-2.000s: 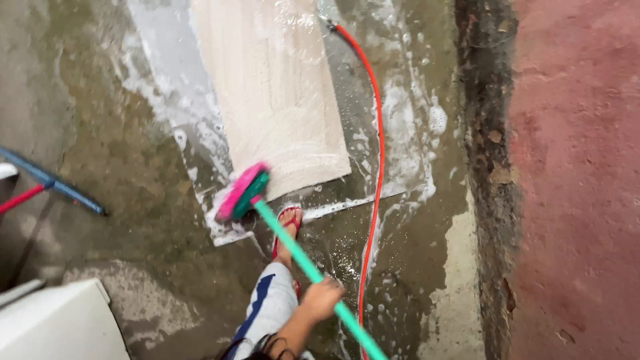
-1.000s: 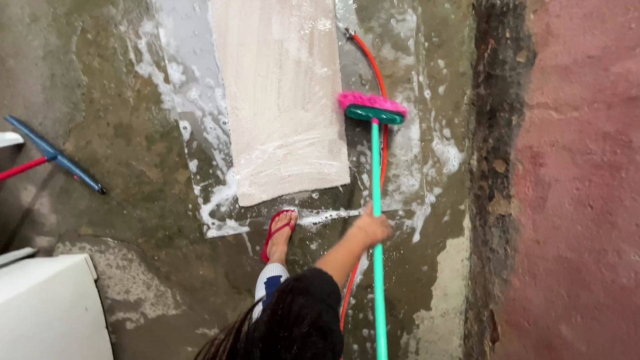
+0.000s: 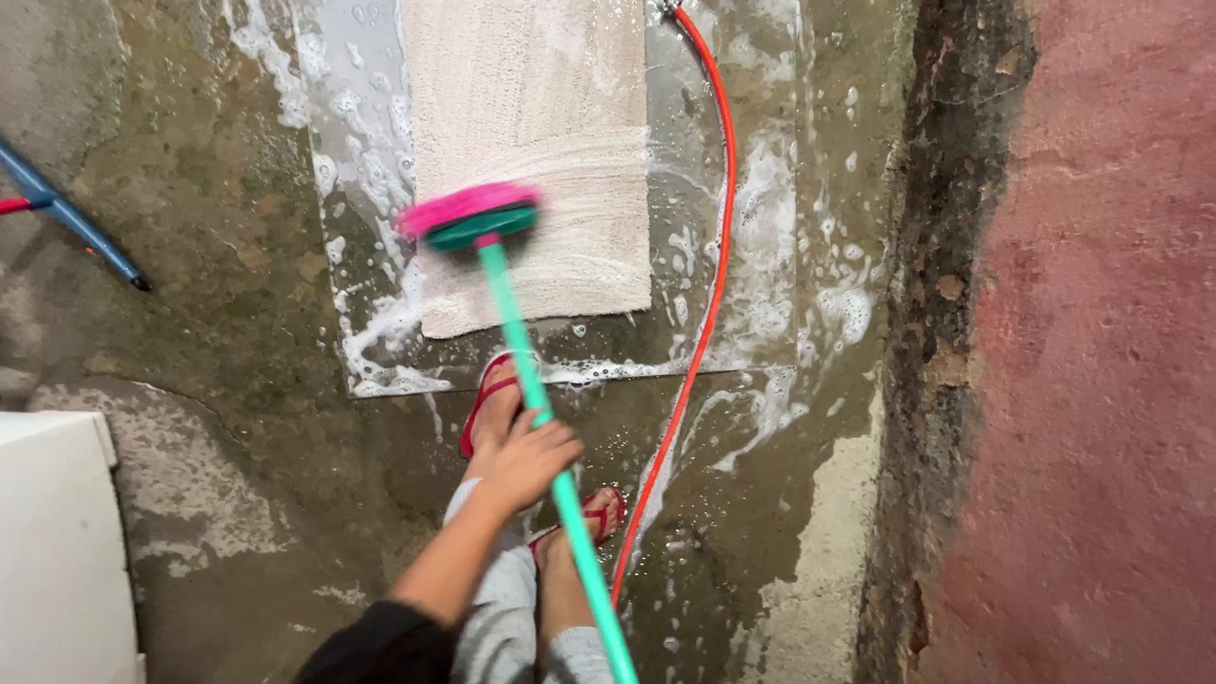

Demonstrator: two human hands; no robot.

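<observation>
My left hand [image 3: 532,464] is closed around the turquoise handle of a push broom [image 3: 513,328], its arm reaching in from the lower left. The broom's green head with blurred pink bristles lies across the lower left part of a wet, cream-coloured rug [image 3: 560,114]. Soap suds streak the rug's surface. Beyond the bottom edge of the frame runs the upper end of the handle, and my right hand is out of view. Under the rug is a larger, smooth, sudsy sheet [image 3: 361,123]. My feet, in red flip-flops [image 3: 489,389], stand below the rug, one at the sheet's edge.
An orange hose [image 3: 730,171] curves down the right side of the rug. To the left lies a blue squeegee [image 3: 81,223] with a red handle. A white box-like object [image 3: 57,551] stands at the lower left. The floor is wet concrete, bordered at right by a reddish wall or surface [image 3: 1092,332].
The broom head has gone from the rug's left bottom corner over to the hose at its right, then back left onto the rug. My left hand has stayed on the handle.
</observation>
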